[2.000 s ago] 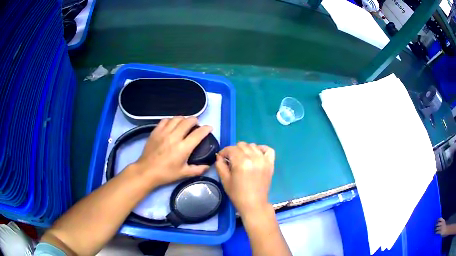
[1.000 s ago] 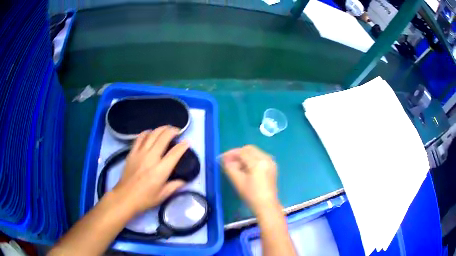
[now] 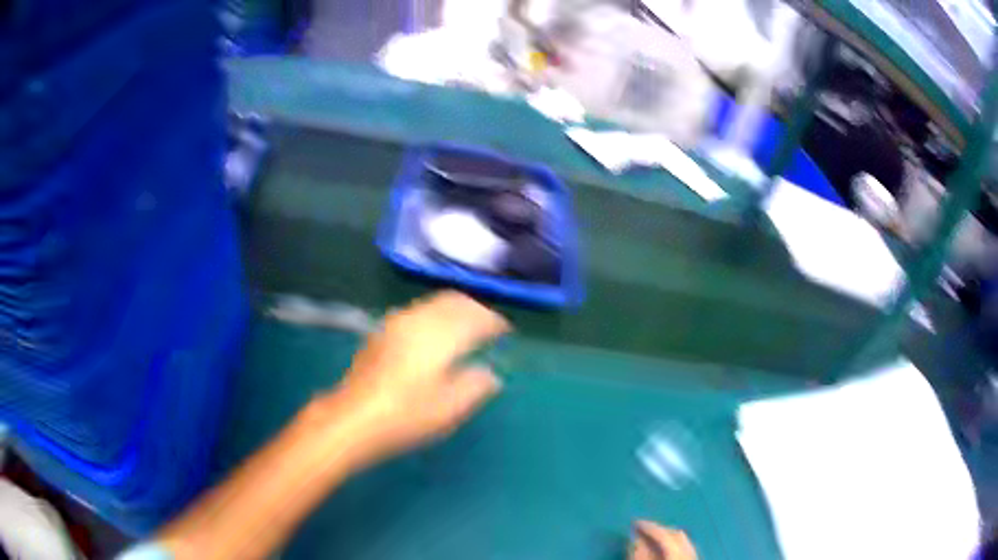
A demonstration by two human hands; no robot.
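Note:
The frame is blurred. A blue tray (image 3: 407,255) sits on the dark green conveyor belt (image 3: 657,295) with black headphones (image 3: 525,213) in it, over something white. My left hand (image 3: 427,356) is just in front of this tray, over the bench, with thumb and fingers apart and nothing seen in it. My right hand (image 3: 662,541) is cut off by the bottom edge; only some fingers show. The small clear cup (image 3: 668,457) stands on the green bench, left of the white sheets.
A tall stack of blue trays (image 3: 109,252) stands at the left. White separator sheets (image 3: 865,465) lie at the lower right. A green post (image 3: 941,230) rises at the right. More white sheets (image 3: 832,241) and blurred items lie beyond the belt.
The view has tilted up. The tray with speaker and headphones is out of view. My left hand is off the earcup, and another tray shows on the belt. My right hand is lower in the frame.

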